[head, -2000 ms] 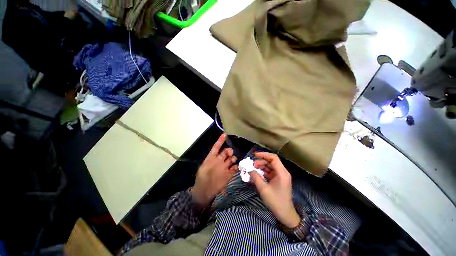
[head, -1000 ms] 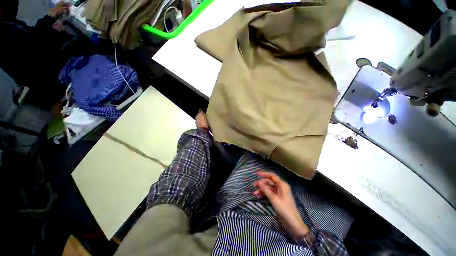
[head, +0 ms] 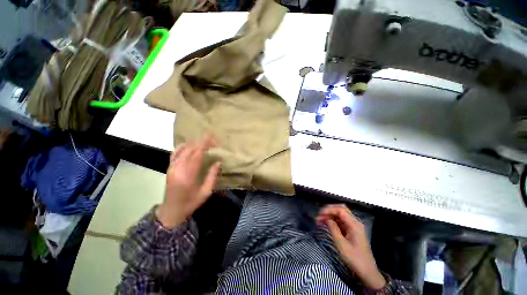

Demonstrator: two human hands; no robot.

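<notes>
The khaki garment panel (head: 231,124) lies folded on the white table left of the needle, its lower edge hanging over the table's front edge. My left hand (head: 189,176) is blurred over the panel's lower left part, fingers apart, with nothing visible in it. My right hand (head: 345,233) is over my striped apron below the table edge, fingers curled. Whether it holds something small cannot be told. The sewing machine (head: 404,46) marked "brother" stands at the upper right, with its lit needle area (head: 334,103) right of the panel.
A bundle of khaki pieces (head: 78,69) lies at the upper left beside a green-edged tray (head: 136,80). A pale green board (head: 124,201) is at the lower left. Blue cloth (head: 63,176) lies at the far left. A cloth-filled bin (head: 471,268) is at the lower right.
The view has turned right, showing more of the machine. My left hand has come up from beside the table onto the panel. The white scrap seen earliest in my fingers no longer shows.
</notes>
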